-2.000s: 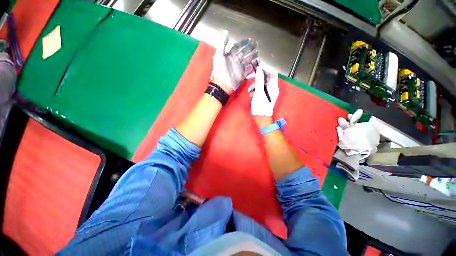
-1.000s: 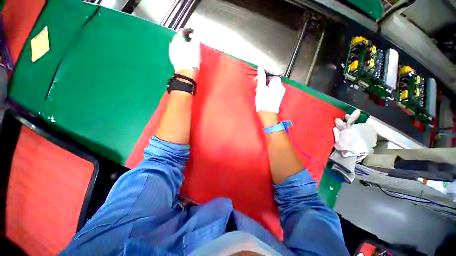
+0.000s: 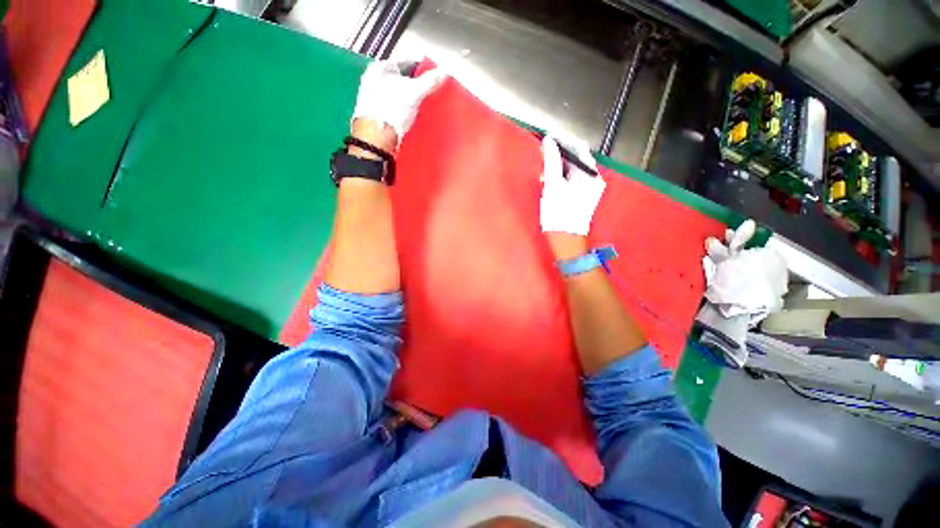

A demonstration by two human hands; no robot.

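Note:
A thin red mat (image 3: 479, 268) lies over the bench in front of me and reaches down to my lap. My left hand (image 3: 392, 101), in a white glove, is at the mat's far left corner, with its fingers closed on the corner. A small dark patch shows by those fingertips; I cannot tell what it is. My right hand (image 3: 570, 196), also white-gloved, is at the mat's far edge and holds a slim dark tool (image 3: 575, 158), a pen or tweezers, pointing to the upper left.
A green mat (image 3: 237, 155) covers the bench at left, with a yellow note (image 3: 89, 90). Metal conveyor rails (image 3: 625, 93) run beyond the bench. Two power boards (image 3: 758, 129) sit at upper right. Crumpled white gloves (image 3: 744, 276) lie at right. A black-rimmed red tray (image 3: 108, 397) is at lower left.
My hands were together two seconds ago and are now apart. My left hand moved left to the mat's corner, which is now pulled up. My right hand moved slightly right with the dark tool.

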